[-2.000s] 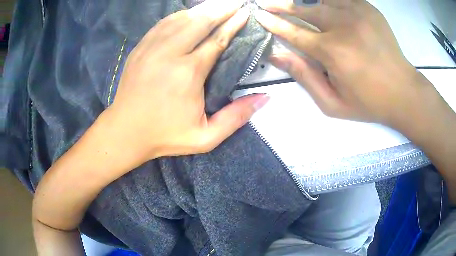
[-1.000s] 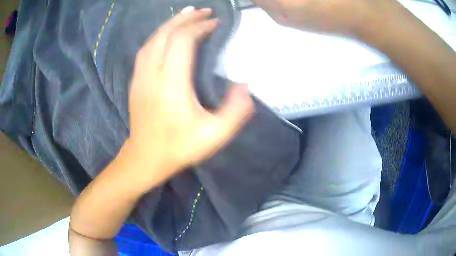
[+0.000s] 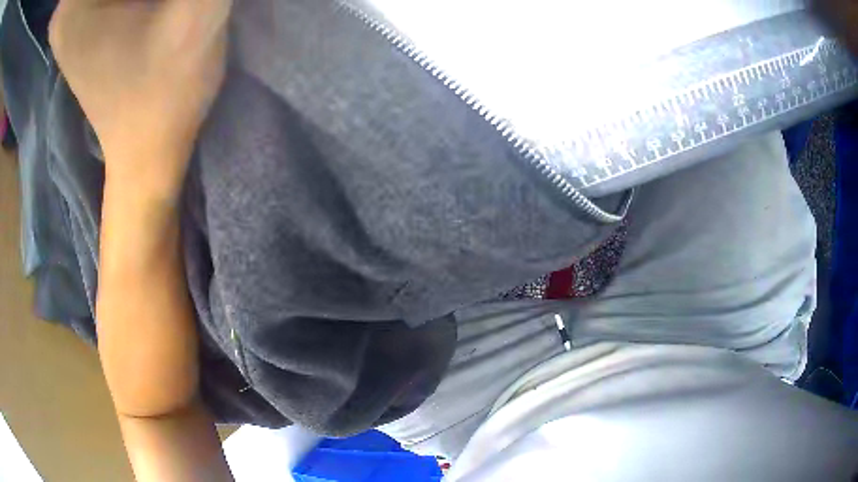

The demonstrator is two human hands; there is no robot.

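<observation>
A dark grey garment (image 3: 376, 188) lies over the white table's left side and hangs over my lap. The silvery metal zipper (image 3: 470, 102) runs diagonally along its edge from the top middle to a corner at the ruler strip. My left hand (image 3: 141, 56) is at the upper left on the garment, cut off by the top edge; its fingertips are hidden, so its hold cannot be told. My right hand is not in view; only a dark blurred shape shows in the top right corner.
The white table top (image 3: 583, 56) has a ruler strip (image 3: 715, 108) along its front edge. My light grey trousers (image 3: 677, 395) are below. A blue item (image 3: 367, 459) shows at the bottom, more blue at the right, and a brown surface (image 3: 47, 377) at the left.
The view has shifted down and closer to the lap. My left hand has moved to the upper left, and the zipper edge is now spread out straighter. My right hand has left the picture.
</observation>
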